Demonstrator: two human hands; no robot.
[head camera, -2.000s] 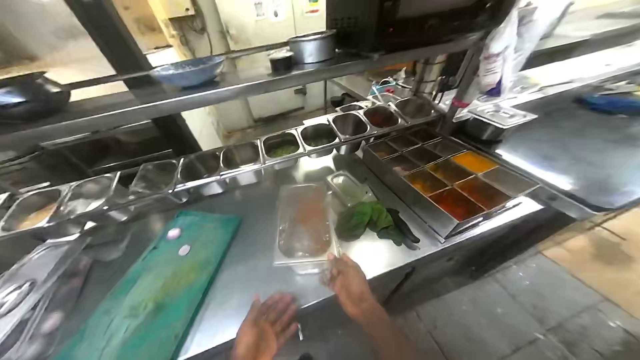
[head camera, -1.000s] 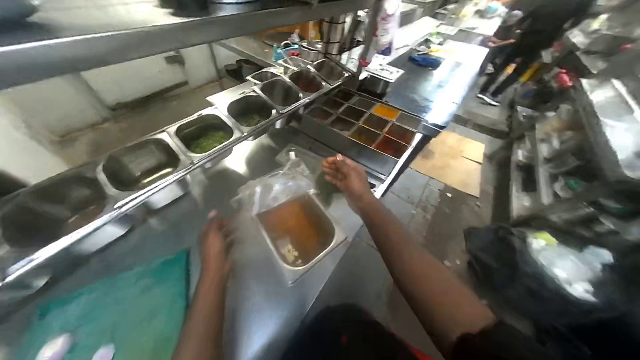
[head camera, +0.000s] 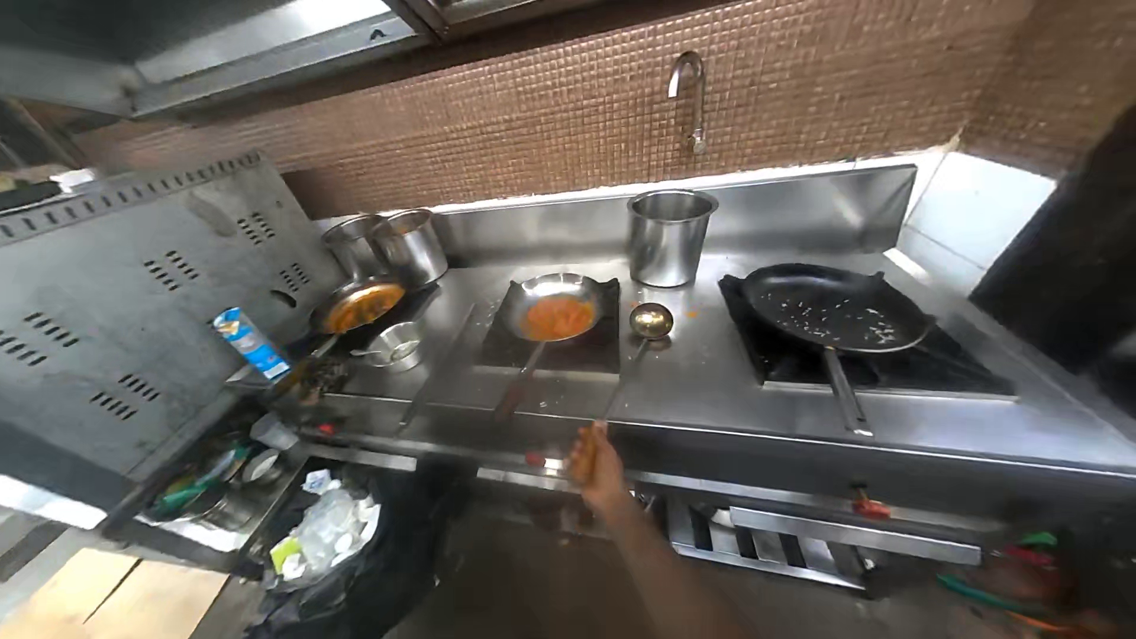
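My right hand (head camera: 595, 463) is closed around the handle end of a metal ladle (head camera: 651, 321) at the stove's front edge; the ladle's bowl rests over the steel counter. Left of the ladle, a steel frying pan (head camera: 556, 306) with orange sauce sits on the middle burner, its handle pointing toward me. My left hand is out of view. A wide black pan (head camera: 836, 306) with white bits in it stands on the right burner. On the left burner is another pan (head camera: 362, 307) holding orange food, with a small steel bowl (head camera: 396, 346) beside it.
A tall steel pot (head camera: 671, 238) stands at the back under a curved tap (head camera: 694, 102). More steel pots (head camera: 408, 248) are at the back left. A blue and white carton (head camera: 251, 344) stands near a metal panel (head camera: 169, 293). Below are red gas knobs (head camera: 871, 507) and a rubbish bag (head camera: 333, 532).
The view has swung from the prep counter with its containers to the stove. My right hand, free one second ago, now grips the ladle. My left hand has left the view.
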